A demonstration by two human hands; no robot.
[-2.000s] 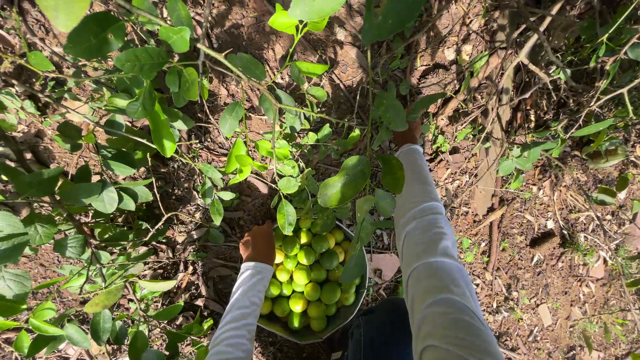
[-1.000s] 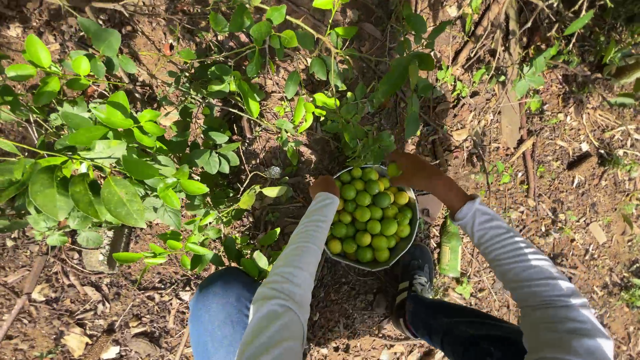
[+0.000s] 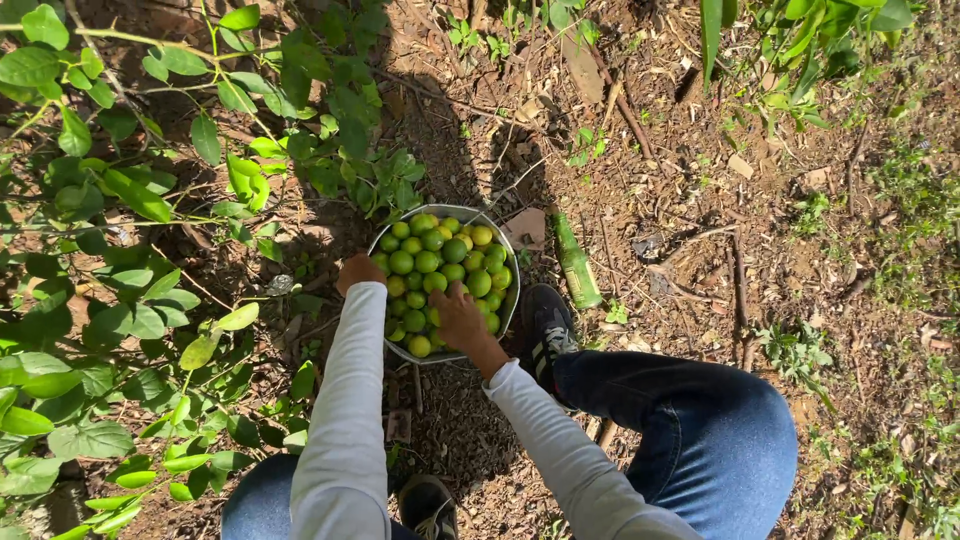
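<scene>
A round metal bucket (image 3: 512,300) filled with green and yellowish limes (image 3: 427,261) stands on the ground in the middle of the view. At its left rim is my left hand (image 3: 361,273), its fingers closed at the edge and partly hidden by the hand's back. My right hand (image 3: 459,319) reaches over the bucket from the lower right, its fingertips touching the limes near the centre. Whether a lime is between those fingers cannot be told.
Leafy, thorny branches (image 3: 135,195) spread over the left side, and more leaves hang at the upper right. A green glass bottle (image 3: 576,262) lies right of the bucket, near my dark shoe (image 3: 547,326). A flat stone (image 3: 527,229) lies between bucket and bottle. Sticks and dry leaves litter the soil.
My right hand was out beyond the bucket among the leaves, then at its upper right rim, and is now over the limes. My left hand has stayed by the left rim. The view has shifted.
</scene>
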